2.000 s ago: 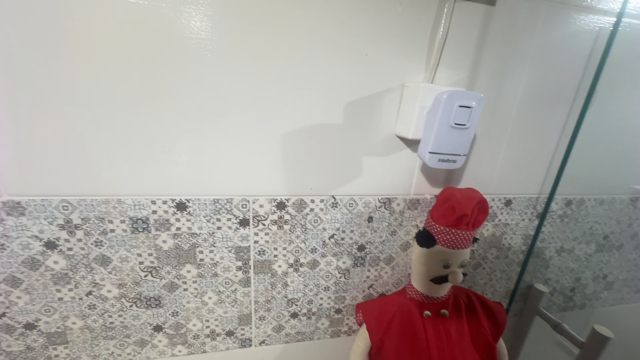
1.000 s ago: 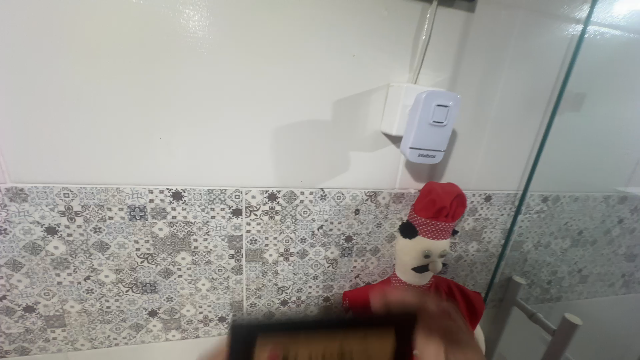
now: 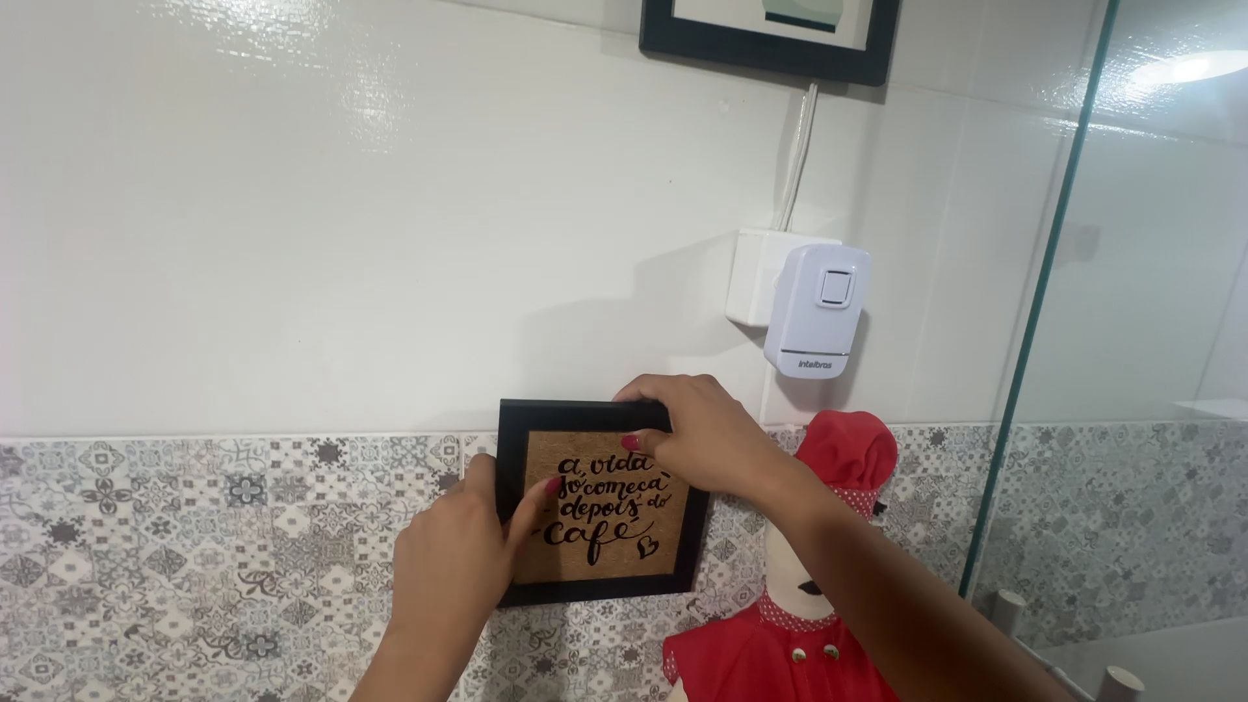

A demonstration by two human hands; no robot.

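Observation:
A black-framed sign [image 3: 604,575] with dark lettering on a brown panel is held up against the tiled wall, slightly tilted. My left hand [image 3: 458,546] grips its left side, the thumb over the front. At the top right corner, my right hand [image 3: 697,429] holds the frame with its thumb on the front and fingers over the top edge. Behind my right forearm stands a chef doll [image 3: 780,653] in a red cap and red clothes, its face partly hidden.
Above the doll, a white plug-in doorbell unit [image 3: 819,312] sits on a white box [image 3: 751,278] with a cable running up. Another black frame [image 3: 760,63] hangs higher. A glass panel edge [image 3: 1038,292] and a metal handle [image 3: 1009,614] are at right.
Both hands have raised the framed sign from the bottom of the view to the wall, left of the doll. Two seconds ago neither hand nor sign was in view.

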